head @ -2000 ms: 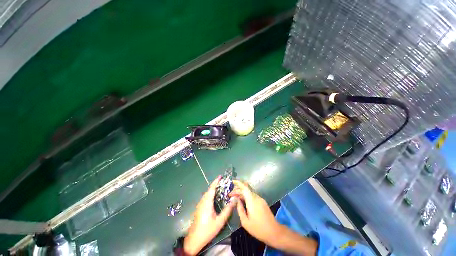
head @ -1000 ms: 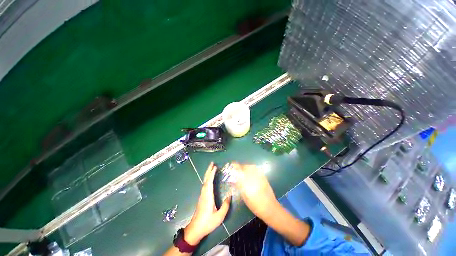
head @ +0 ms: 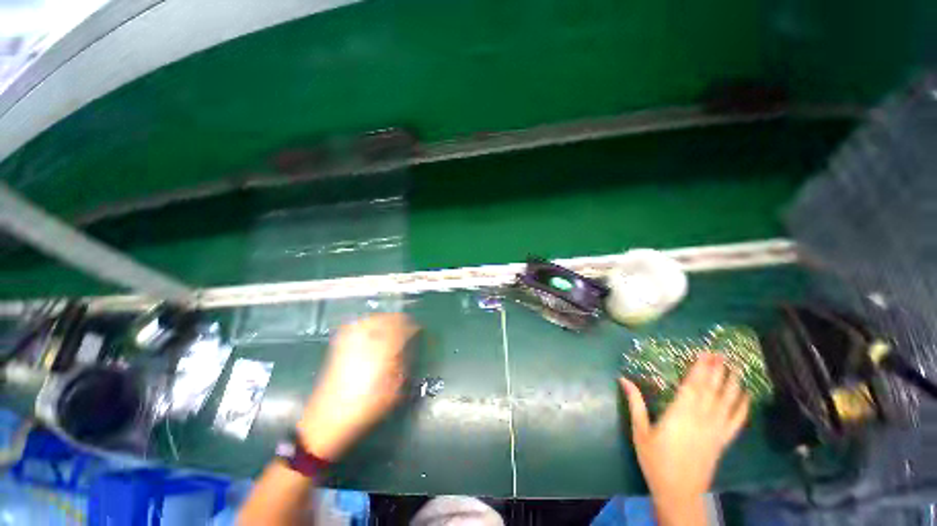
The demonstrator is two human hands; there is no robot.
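Note:
My right hand (head: 690, 426) has its fingers spread at the front edge of a pile of small green circuit boards (head: 709, 354); nothing shows in its grip. My left hand (head: 360, 380), with a dark red wristband, is blurred over the bench left of the seam; its fingers are hidden, so I cannot tell if it holds anything. A small cluster of shiny loose components (head: 432, 387) lies just right of it. Another small bit (head: 491, 303) lies near the rail, left of the fan.
A black fan (head: 563, 292) and white round container (head: 645, 288) stand by the pale rail (head: 442, 279). The soldering station (head: 822, 375) and stacked clear trays (head: 873, 205) are right. A clear tray (head: 329, 241) lies across the rail; clear packets (head: 244, 396) and a black tub (head: 100, 403) are left.
The view has turned and shifted left. My hands have parted: the left moved left, the right moved right to the boards. The shiny parts between them no longer show there.

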